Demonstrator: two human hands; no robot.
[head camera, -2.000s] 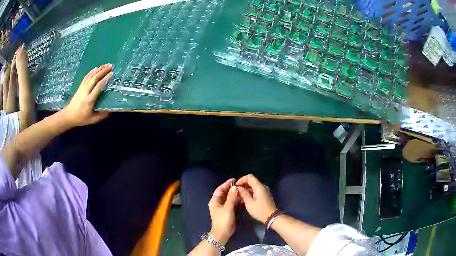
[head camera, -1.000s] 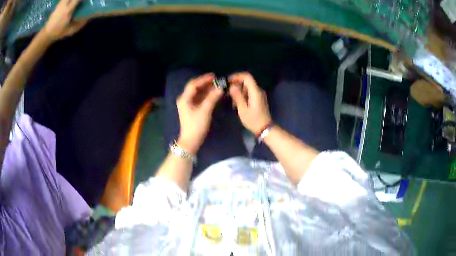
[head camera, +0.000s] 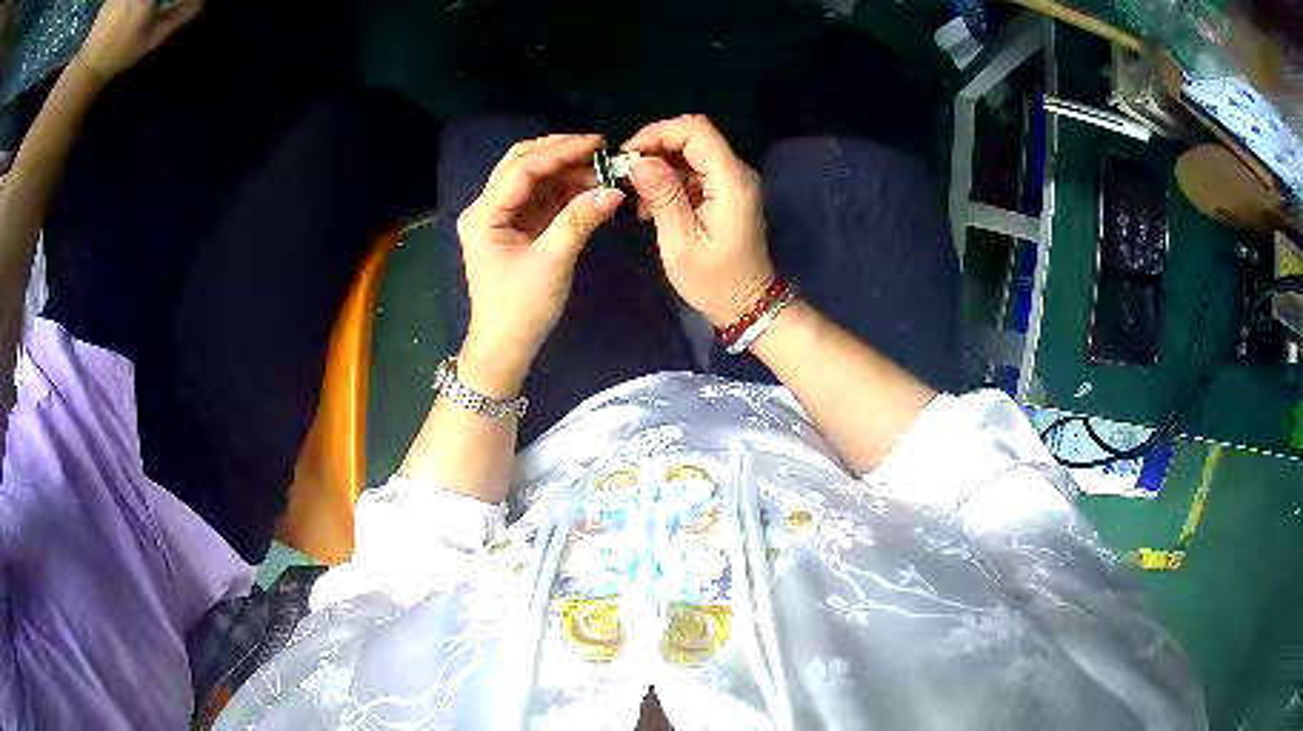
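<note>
A small black and silver-white module (head camera: 612, 169) is held above my lap between the fingertips of both hands. My left hand (head camera: 526, 236) pinches its left side with thumb and fingers. My right hand (head camera: 700, 214) pinches its right side, with the thumb in front. The fingertips cover part of the module, so its details are too small to tell.
A person in a purple top (head camera: 93, 500) sits at the left, one arm reaching up. An orange chair (head camera: 340, 414) is beside my left side. At the right, a green side surface (head camera: 1065, 271) holds a black rectangle (head camera: 1129, 264), a round brown piece (head camera: 1226, 186) and cables (head camera: 1143, 443).
The view has tilted down, so the bench with its trays has mostly left the picture. Both hands now appear higher in view, and the module shows between the fingertips.
</note>
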